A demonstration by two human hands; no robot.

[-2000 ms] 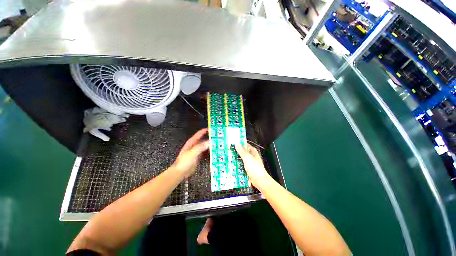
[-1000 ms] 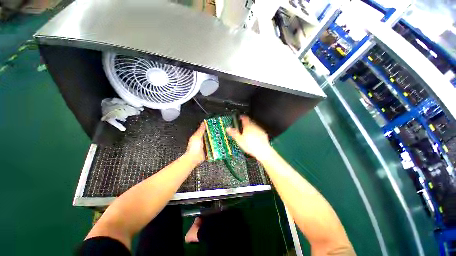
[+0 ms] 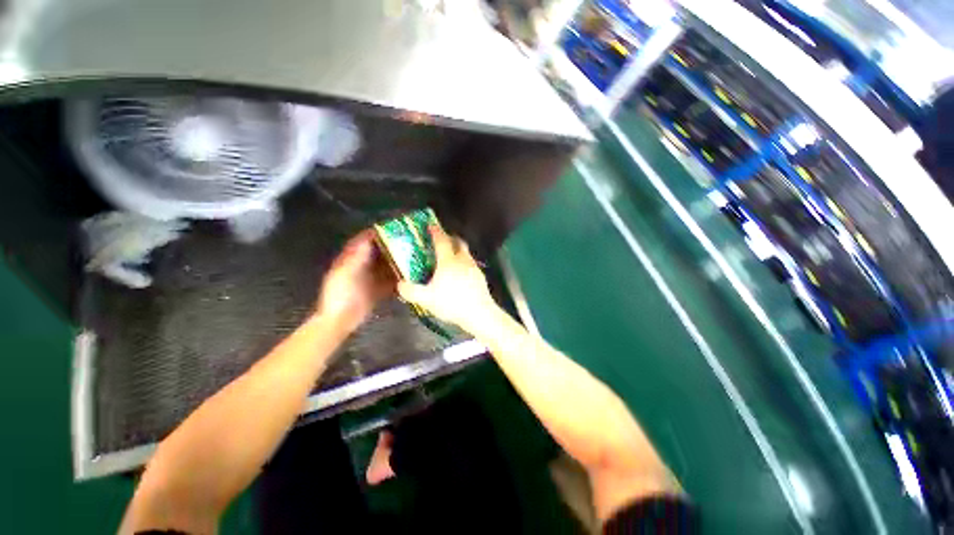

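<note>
A green circuit board piece (image 3: 408, 242), much shorter than my forearm, is held tilted above the right part of the dark mesh tray (image 3: 214, 340). My left hand (image 3: 356, 280) grips its left edge. My right hand (image 3: 452, 284) grips its right side, with fingers over the edge. A dark green curved handle (image 3: 434, 325), apparently of cutters, shows below my right hand. The frame is blurred, so I cannot tell whether more than one board is in the hands.
A white fan (image 3: 199, 146) lies in the metal hood (image 3: 262, 52) at the left. A whitish crumpled bundle (image 3: 128, 247) is below it. The green conveyor (image 3: 628, 313) with pale rails runs along the right. Blue racks (image 3: 774, 157) stand beyond it.
The long board panel held earlier now shows as a short piece, which my hands have turned and tilted. The green handle stays under my right hand. The view has shifted, moving the hood left.
</note>
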